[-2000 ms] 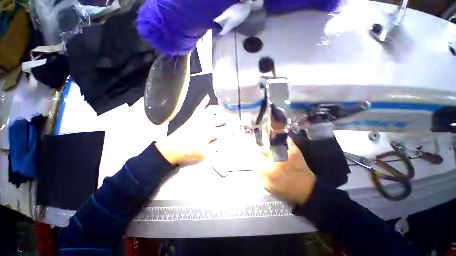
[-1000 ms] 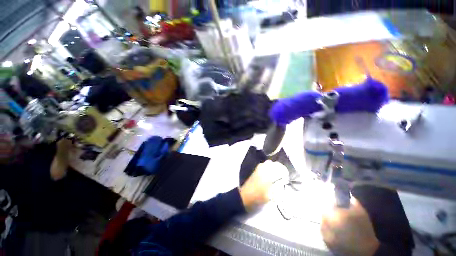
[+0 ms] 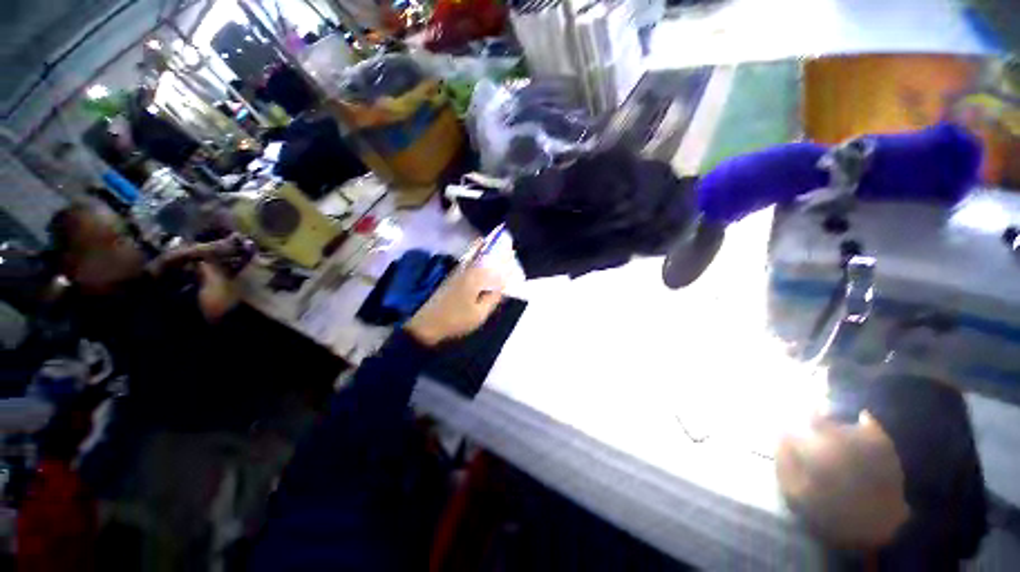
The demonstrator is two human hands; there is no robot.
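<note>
My left hand is over the flat black square stack at the left of the table edge, beside the blue bundle. Its fingers are bent; I cannot tell whether they hold fabric. My right hand is blurred, below the needle area of the white sewing machine. Black fabric lies against its right side. Its fingertips are washed out by the lamp, so its grip is unclear. No black panel shows left of the needle; glare hides the presser foot.
A crumpled black pile lies behind, near the grey oval disc. A purple fluffy roll sits on the machine head. A person in dark clothes works at another machine on the left. A ruler edge runs along the table front.
The view has swung left. My left hand has moved from the needle area to the black stack, and the dark piece beside it there is gone. My right hand stays near the needle.
</note>
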